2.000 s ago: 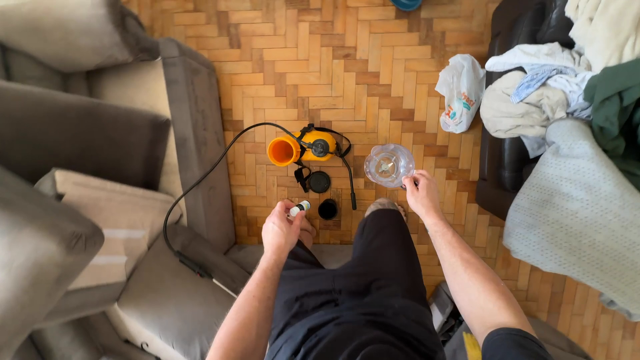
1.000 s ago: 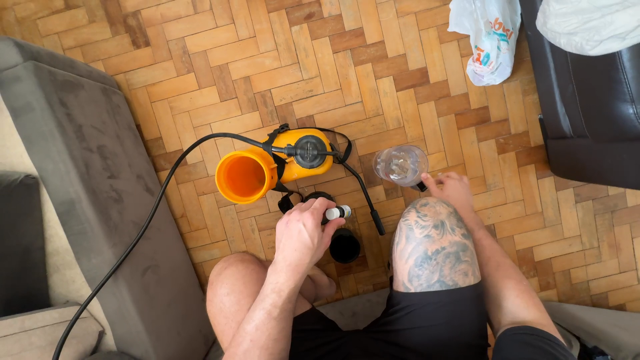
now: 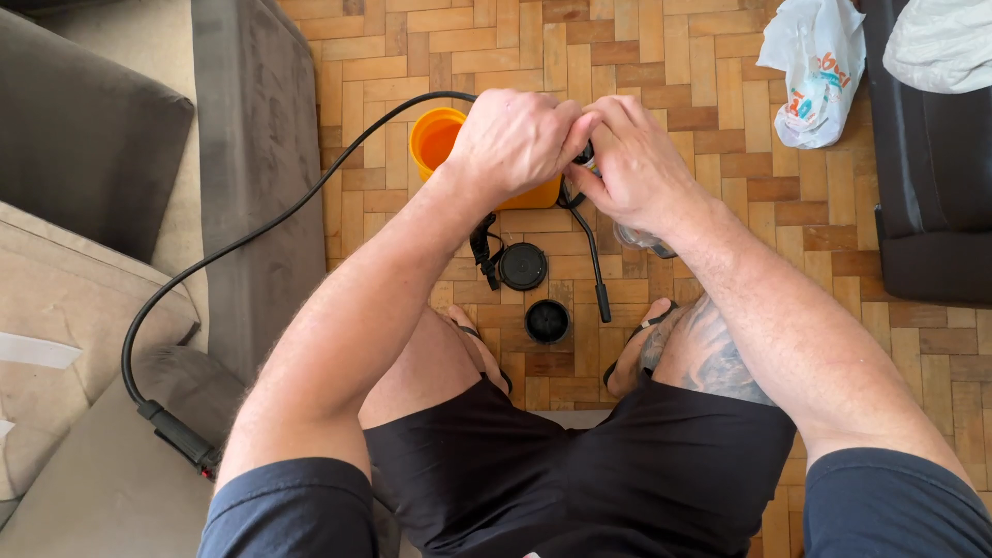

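In the head view my left hand (image 3: 515, 143) and my right hand (image 3: 639, 167) meet above the floor, their fingers closed around a small bottle (image 3: 587, 155), of which only a dark part and a bit of label show. Below and behind them is a yellow pressure sprayer (image 3: 535, 199), its wide open mouth (image 3: 435, 143) facing up at the left. Partly under my right hand stands a clear plastic container (image 3: 634, 236). Nearer my feet lie a round black cap (image 3: 523, 266) and a black cup (image 3: 547, 322). A black spray wand (image 3: 597, 271) lies to their right.
A black hose (image 3: 263, 230) arches left to a trigger handle (image 3: 180, 435) on the grey sofa (image 3: 260, 170). At the right are a white plastic bag (image 3: 821, 85) on the parquet and a dark leather seat (image 3: 930, 170) with white cloth (image 3: 942, 46) on it.
My right hand has let go of the clear container and come over to my left hand, which has risen with the small bottle. Both hands now meet on it.
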